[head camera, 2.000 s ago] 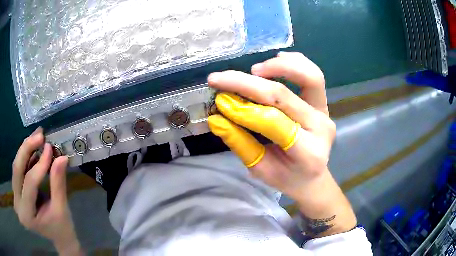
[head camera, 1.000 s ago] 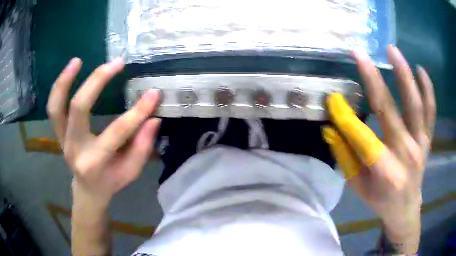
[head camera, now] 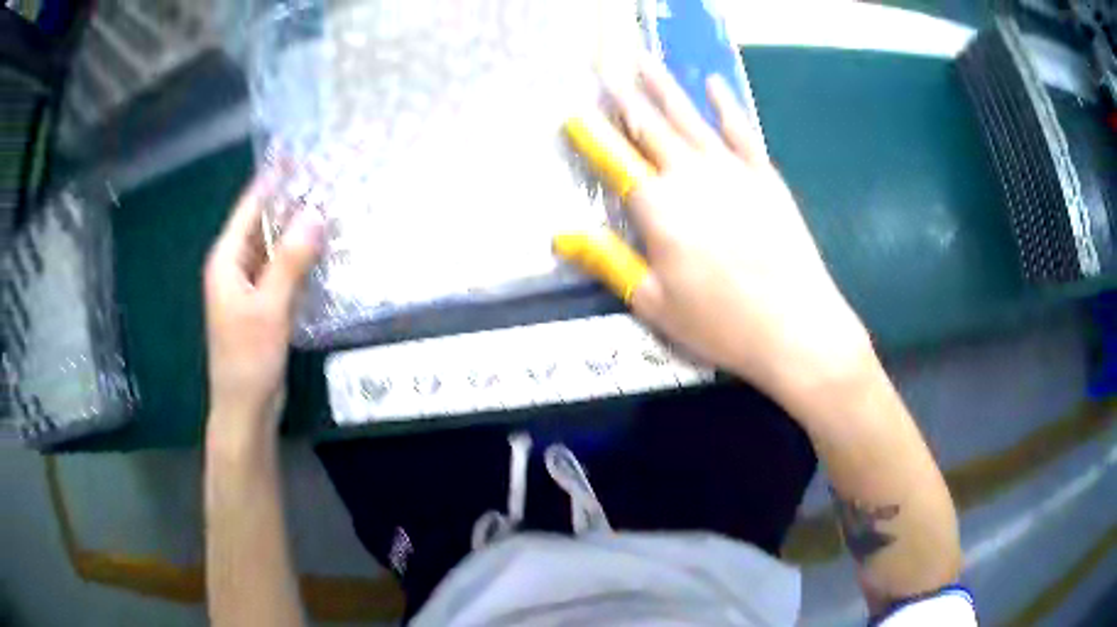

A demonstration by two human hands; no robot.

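Note:
A clear blister tray (head camera: 453,159) lies in front of me, bright and blurred, its pockets hard to read. My left hand (head camera: 257,276) is at its left edge, with thumb and fingers closed on the rim. My right hand (head camera: 698,208) is over the right part of the tray, fingers apart, with yellow finger cots (head camera: 603,267) on two fingers; nothing shows in it. A pale fixture strip (head camera: 508,370) lies along the near bench edge, below the tray. Its stations show small marks and no dark discs; its right end is partly behind my right hand.
A blue board (head camera: 695,61) shows under the tray's right side. Thin dark bars (head camera: 1023,159) are stacked at the right. Clear stacked trays (head camera: 67,319) stand at the left on the green mat (head camera: 870,159). The grey floor has yellow lines.
Both hands have left the strip with dark discs and moved up to the tray. That strip is no longer seen; a strip without dark discs lies at the edge.

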